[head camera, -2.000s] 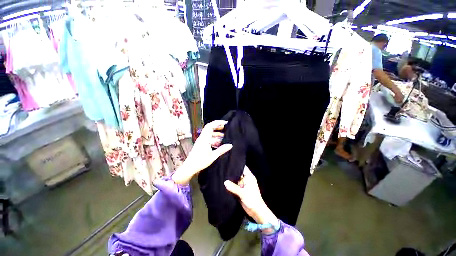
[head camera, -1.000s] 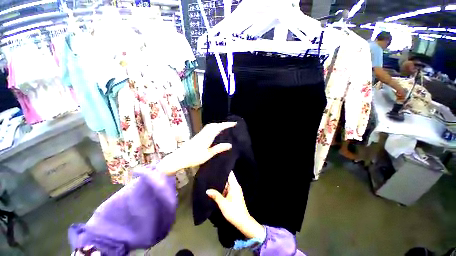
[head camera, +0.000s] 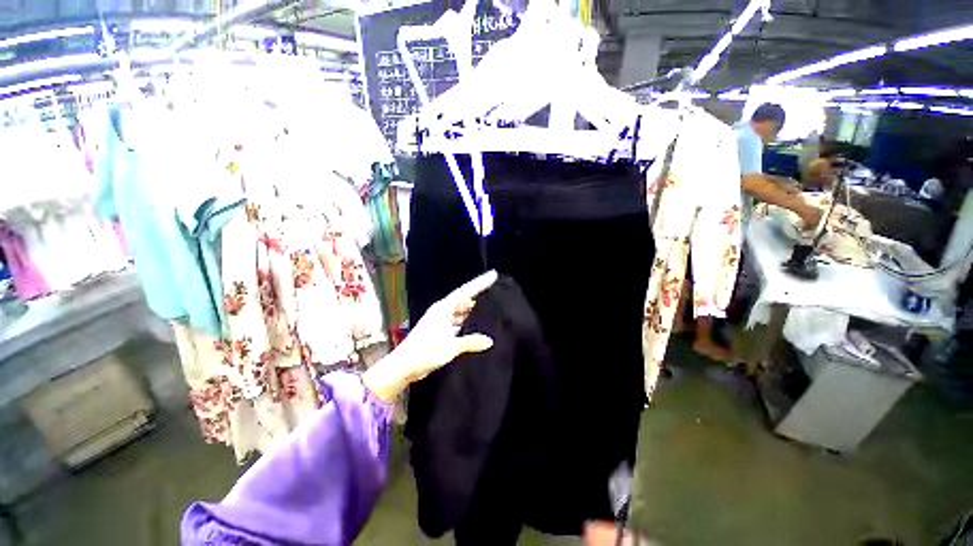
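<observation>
Black garments (head camera: 581, 341) hang in a thick row at centre, under white hangers (head camera: 533, 133). One empty white hanger dangles tilted in front of them. My left hand (head camera: 437, 336) lies at the left of the front black cloth, index finger and thumb spread over a raised fold; the other fingers are mostly hidden, so its grip is unclear. My right hand (head camera: 606, 533) is blurred and cut off by the bottom edge, low before the garments. A blurred greyish thing (head camera: 621, 488) shows just above it, too unclear to name.
Floral dresses (head camera: 293, 277) and teal tops (head camera: 160, 235) hang left; another floral dress (head camera: 713, 235) hangs close on the right. A person (head camera: 763, 160) works at a white table (head camera: 854, 288) on the right, with a grey bin (head camera: 843, 400) below. A chalkboard (head camera: 400, 64) stands behind.
My right hand has left the cloth and dropped to the bottom edge. The bunched cloth hangs longer and straighter. My left hand stays at the fold. The view has shifted slightly.
</observation>
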